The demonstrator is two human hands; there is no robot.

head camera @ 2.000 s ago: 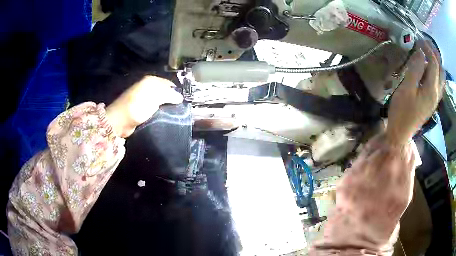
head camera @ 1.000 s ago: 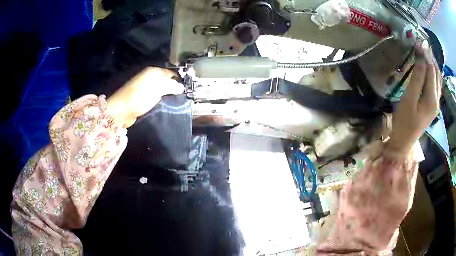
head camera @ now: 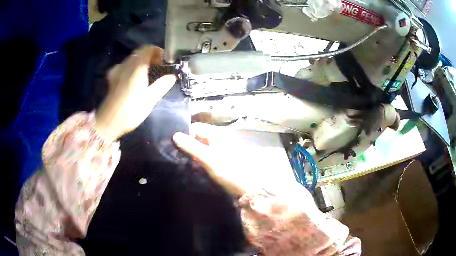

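A large black fabric panel [head camera: 150,210] hangs below the needle area, with a small pale spot on it. My left hand [head camera: 131,92] is beside the presser foot [head camera: 184,80], at the fabric's upper left; it is blurred, with thumb and fingers apart around dark fabric, and its grip is unclear. My right hand [head camera: 207,155] is on the fabric edge below the needle, fingertips at the cloth; part of the fabric under it is hidden. Black webbing with a buckle [head camera: 270,81] lies along the cylinder arm [head camera: 240,111].
The machine head [head camera: 192,30] with a red label stands above. A grey lamp [head camera: 227,64] hangs by the needle. Blue coiled hose [head camera: 304,167] is right of the work, an open cardboard box [head camera: 380,215] lower right. Blue sheeting [head camera: 42,90] is at left.
My right hand has left the handwheel at far right and come to the fabric below the needle. My left hand has shifted slightly up and left, its fingers more spread. The cardboard box shows more.
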